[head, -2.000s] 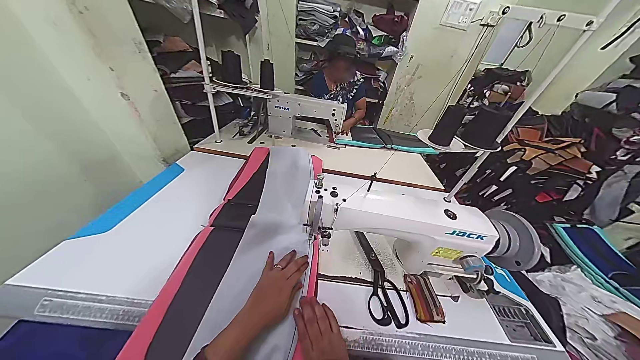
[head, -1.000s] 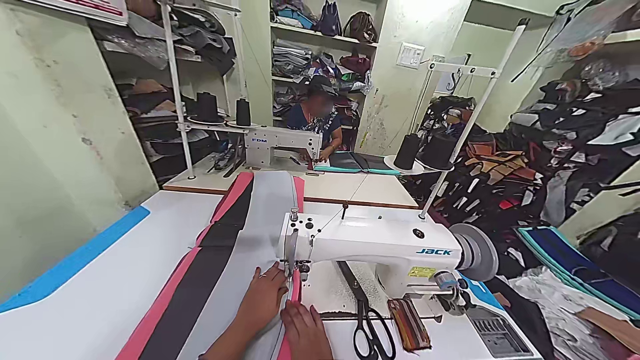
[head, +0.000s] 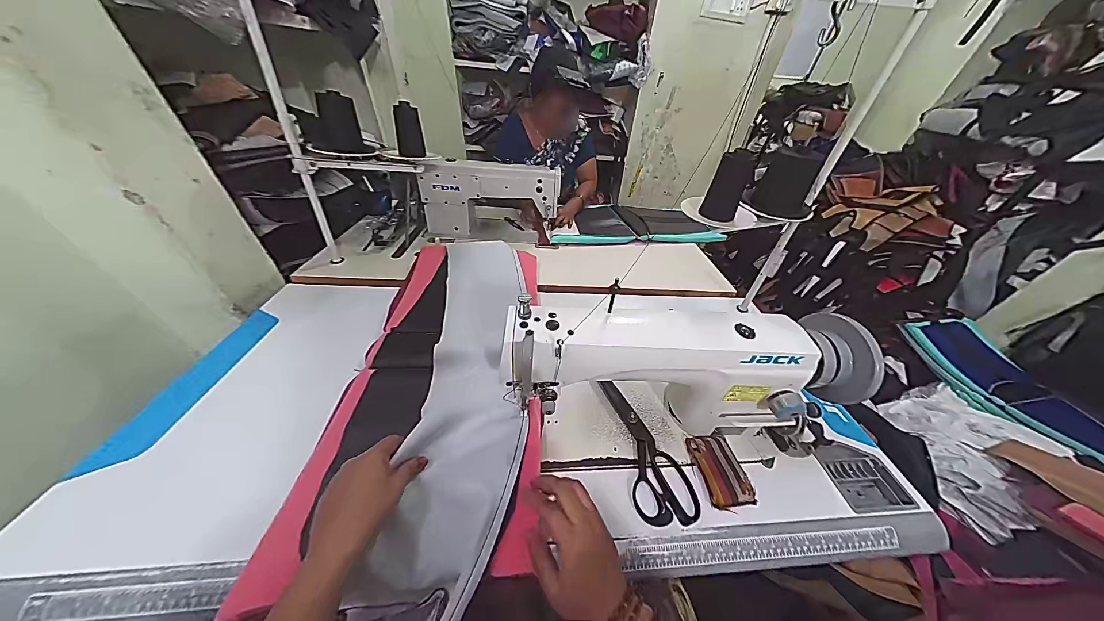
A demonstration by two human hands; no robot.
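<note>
A long layered piece of grey, black and pink fabric lies over the table and passes under the needle area of a white Jack sewing machine. My left hand grips the grey layer between thumb and fingers, left of and nearer than the needle. By the pink right edge, my right hand has its fingers curled at the fabric; whether it pinches the cloth cannot be told. Black-handled scissors lie under the machine arm, beside a small bundle of multicoloured strips.
Across from me a person works at an FDM sewing machine. Black thread cones stand on a rack behind my machine. A printed ruler runs along the table's front edge. Fabric pieces with turquoise edging lie at the right.
My left hand has moved back from near the needle, toward me and left, and now grips the grey layer. My right hand has also drawn nearer to me along the edge.
</note>
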